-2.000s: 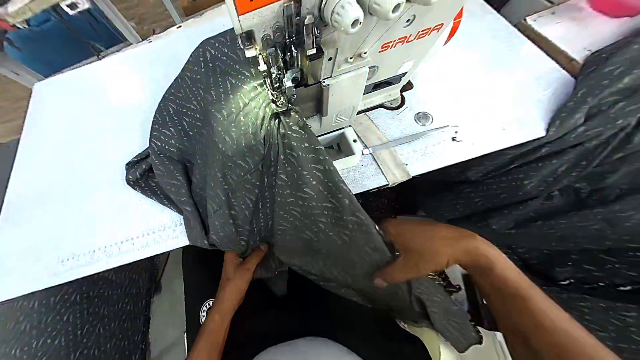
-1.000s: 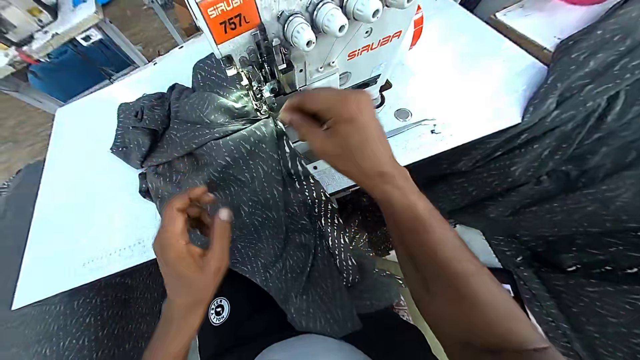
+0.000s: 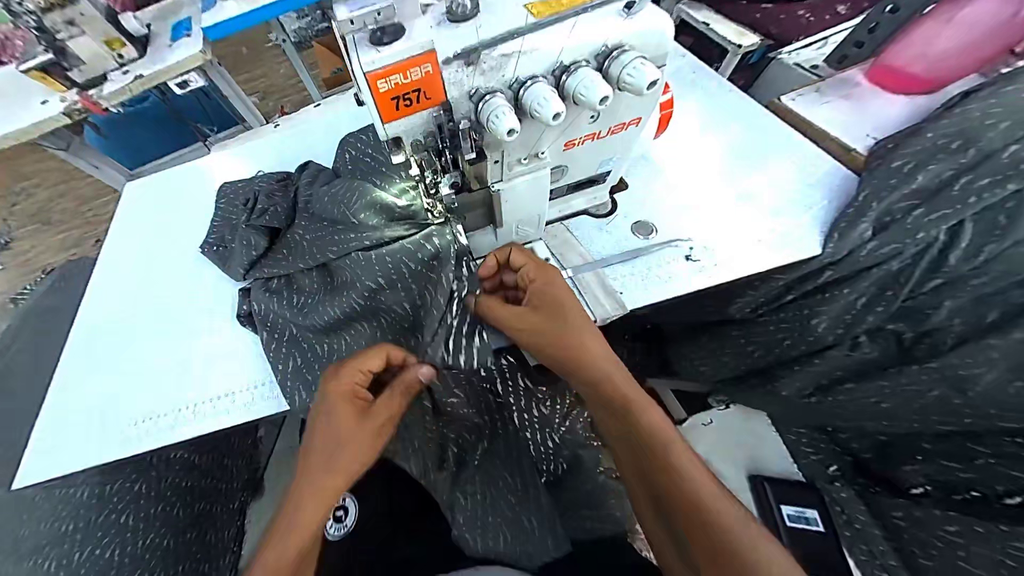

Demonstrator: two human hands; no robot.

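Observation:
A dark grey fabric with white flecks (image 3: 344,280) lies bunched on the white table, its upper edge under the presser foot (image 3: 436,210) of a Siruba overlock sewing machine (image 3: 560,120). My left hand (image 3: 360,408) pinches the fabric's lower edge between thumb and forefinger, in front of the machine. Just right of the fabric's seam edge, near the foot, my right hand (image 3: 524,308) has its thumb and fingers curled together at the striped fabric edge. Below my hands the cloth hangs over my lap.
More dark flecked fabric (image 3: 944,304) is heaped at the right. A metal strip (image 3: 624,258) lies on the table (image 3: 736,200) right of the machine. A black flat object with a label (image 3: 800,520) rests at the lower right. Another workstation (image 3: 176,72) stands behind at the left.
My left hand, open above the cloth a second ago, now pinches its edge. My right hand has come down from beside the presser foot. The cloth left of the foot is more bunched than two seconds ago.

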